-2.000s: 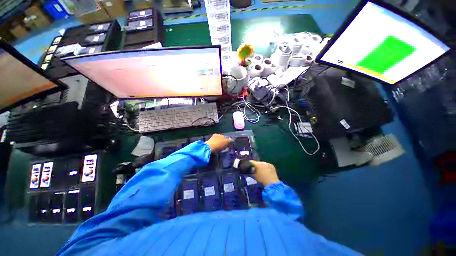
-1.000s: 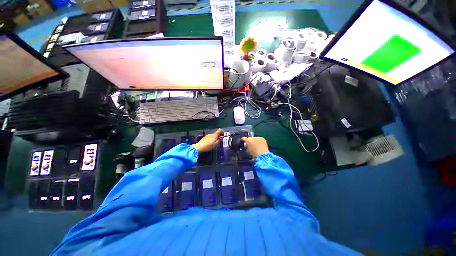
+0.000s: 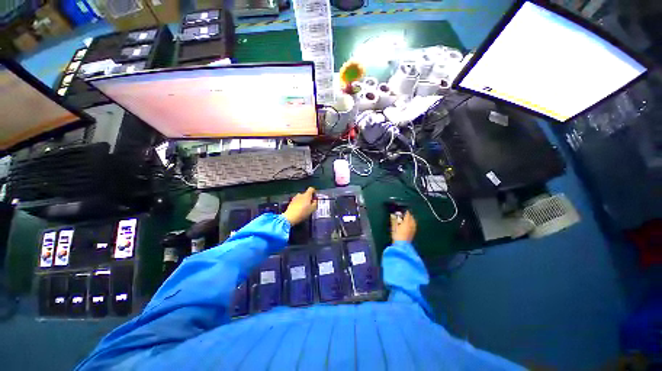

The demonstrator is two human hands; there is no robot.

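A clear tray (image 3: 368, 250) in front of me holds two rows of dark phones; several have white labels, such as the lower-row phone (image 3: 329, 269). My left hand (image 3: 301, 207) is over the tray's upper row, fingertips at the top edge of a phone beside the labelled one (image 3: 323, 217). Whether it grips a phone cannot be told. My right hand (image 3: 403, 227) is just right of the tray, closed on a small black handheld object (image 3: 396, 208), partly hidden by the fingers. My left sleeve hides part of the tray's left side.
Another phone tray (image 3: 139, 275) lies at the left. Two black cylindrical devices (image 3: 171, 253) stand between the trays. A keyboard (image 3: 254, 168), mouse (image 3: 341, 172) and middle monitor (image 3: 218, 101) are behind. White cables (image 3: 415, 174) and a black computer case (image 3: 508, 156) are at the right.
My right hand has moved right, off the tray's upper row, with the black object. My left hand has stayed near the same phones. The green block has vanished from the right monitor.
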